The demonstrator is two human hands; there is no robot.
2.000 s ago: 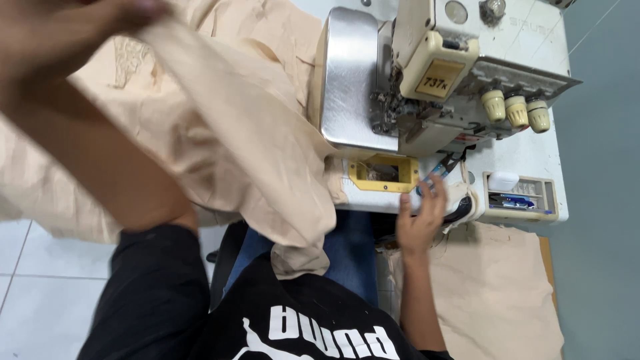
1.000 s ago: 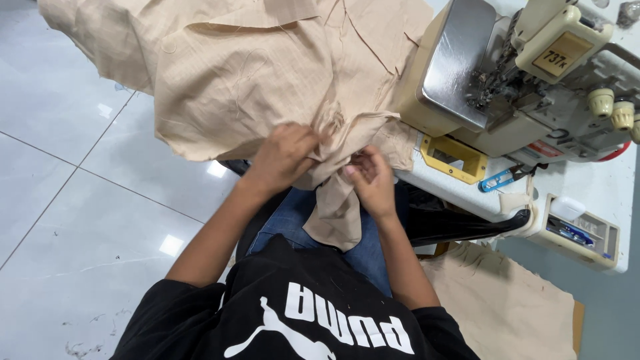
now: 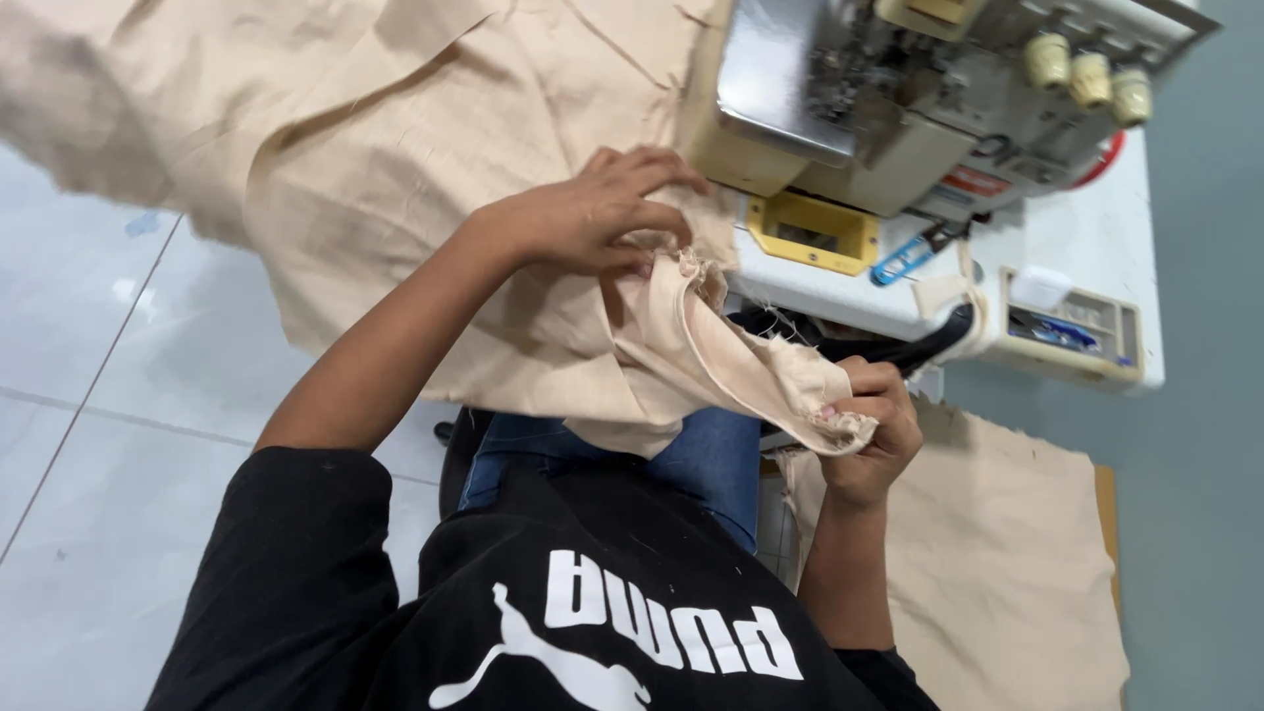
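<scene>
Beige fabric spreads from the upper left down over my lap, with a seamed, frayed edge between my hands. My left hand pinches one part of that edge between thumb and fingers, near the corner of the machine. Farther right and lower, my right hand is closed around the other end of the edge. The seam sags in a curve between them, with loose threads along it. An overlock sewing machine stands just beyond my hands, its metal plate bare of fabric.
On the white machine table are a yellow-framed opening, blue-handled thread snips and a small tray with blue items. More beige fabric lies at the lower right. Tiled floor shows at left.
My hands, close together on the fabric one second ago, are now apart, with the frayed edge stretched between them. Two seconds ago my right hand was by the snips and my left was raised with fabric.
</scene>
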